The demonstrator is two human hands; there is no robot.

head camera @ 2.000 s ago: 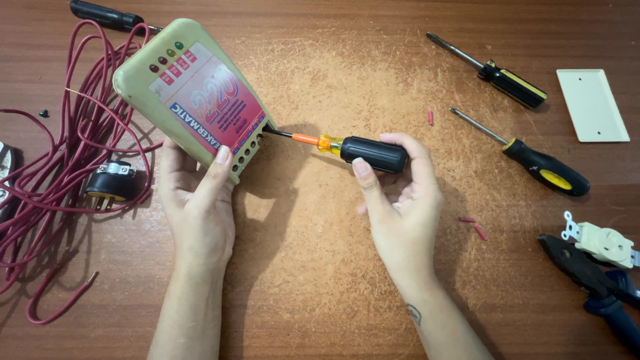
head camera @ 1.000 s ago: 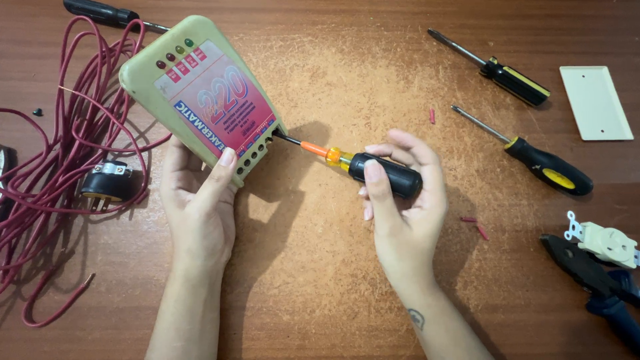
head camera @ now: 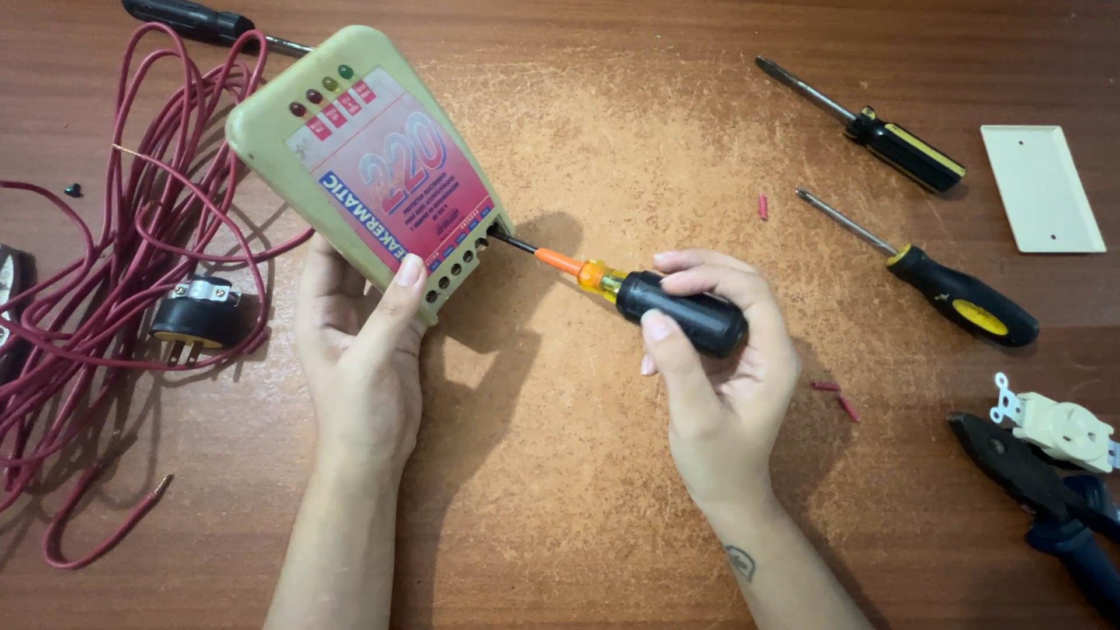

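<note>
My left hand holds a cream plastic voltage protector tilted above the table, thumb on its lower front edge. The unit has several small coloured lights and a row of terminal holes along its lower edge. My right hand grips the black handle of a screwdriver with a yellow collar and an orange sleeve on its shaft. The screwdriver's tip is at the uppermost terminal hole, and its very end is hidden there.
Left lie a coiled red electrical wire, a black plug and another screwdriver. Right are two screwdrivers, a cream cover plate, a receptacle, pliers and red insulation scraps.
My right hand and the screwdriver handle have shifted slightly right and down since the oldest frame, and the fingers have changed their hold. The protector stays in my left hand.
</note>
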